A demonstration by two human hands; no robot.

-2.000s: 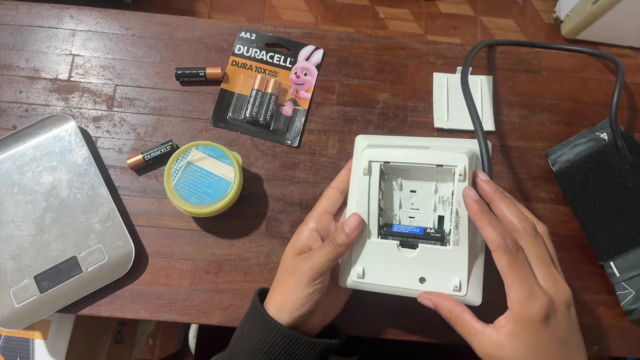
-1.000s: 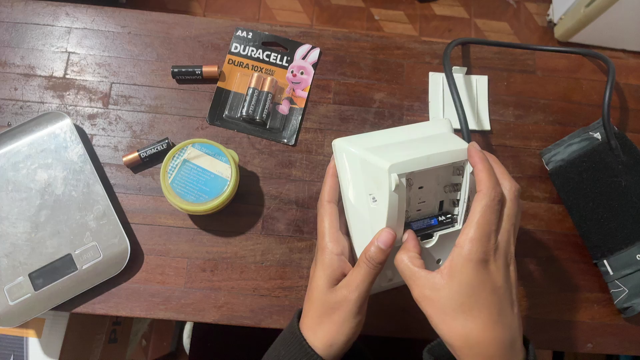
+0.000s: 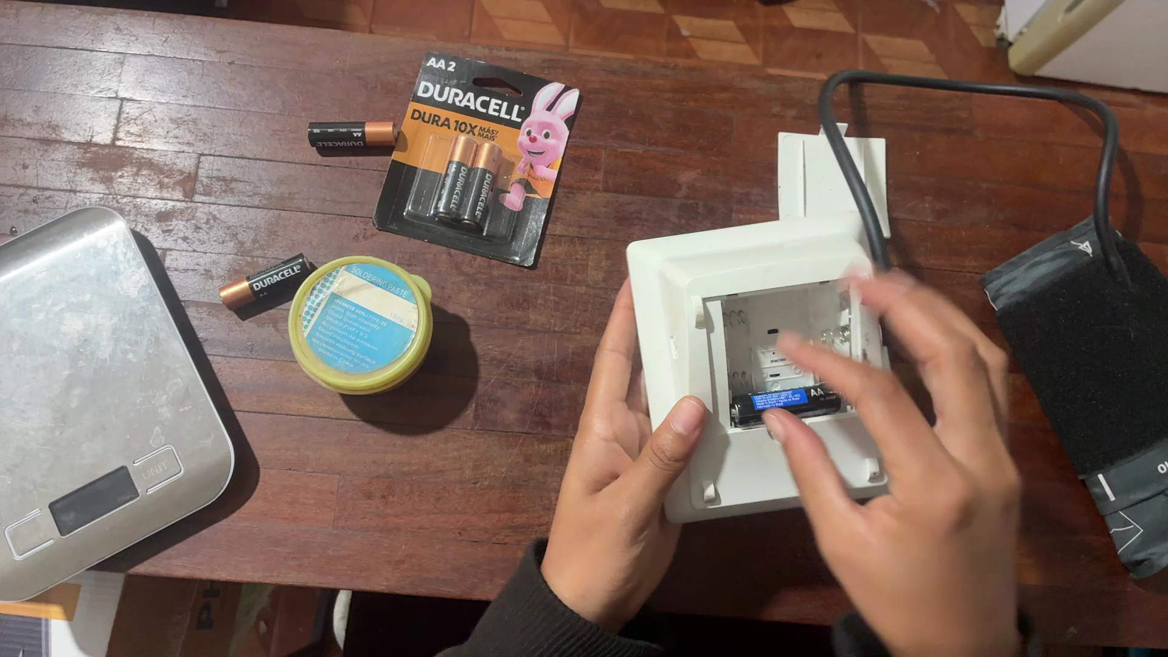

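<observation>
My left hand (image 3: 630,447) holds the left side of a white plastic blood pressure monitor (image 3: 666,301), turned so its battery compartment (image 3: 776,338) faces me. One black AA battery (image 3: 785,403) with a blue patch lies across the compartment's lower end; metal springs show above it. My right hand (image 3: 922,456) is over the monitor's right side, fingers apart and partly blurred, the thumb tip by the battery. Behind the monitor lies a white battery cover (image 3: 812,173). Two loose Duracell batteries, one upper (image 3: 351,135) and one lower (image 3: 266,283), lie near a Duracell blister pack (image 3: 479,160) holding two more.
A round tub of soldering paste (image 3: 360,326) stands left of the monitor. At the far left is a steel kitchen scale (image 3: 100,365). A black hose (image 3: 967,82) arcs from the monitor to a dark arm cuff (image 3: 1077,347) at the right. All rest on a wooden table (image 3: 547,319).
The monitor was tilted onto its side between both hands one second ago; its compartment now faces up more. My right hand has loosened from its edge, with the fingers spread.
</observation>
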